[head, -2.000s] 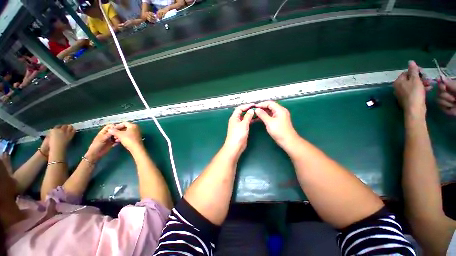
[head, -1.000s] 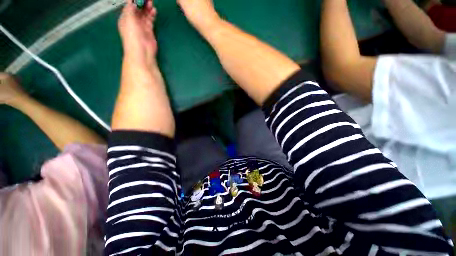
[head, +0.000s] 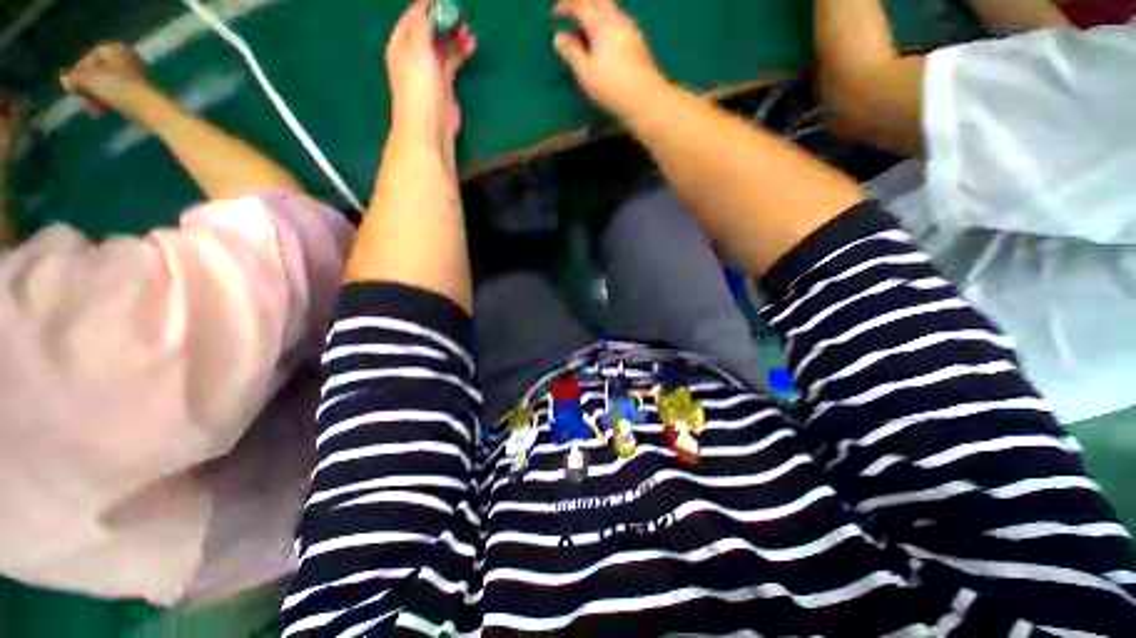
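My left hand (head: 426, 56) is at the top edge of the view, palm up, over the green bench. Its fingers hold a small roundish piece (head: 445, 15) with a pale green centre and a dark rim. My right hand (head: 603, 47) is to the right of it, apart from the piece. Its thumb and forefinger are spread and no object shows in it. The fingertips are slightly blurred.
The green bench top (head: 523, 87) lies under both hands. A white cable (head: 268, 94) crosses it at the left. A person in a pink top (head: 150, 374) sits close on the left, a person in a white top (head: 1034, 137) on the right. The pale rail (head: 162, 44) is at the upper left.
My hands were together on the piece two seconds ago and are now apart, the piece staying in my left. The view has tilted down. Since one second ago, both hands appear further right.
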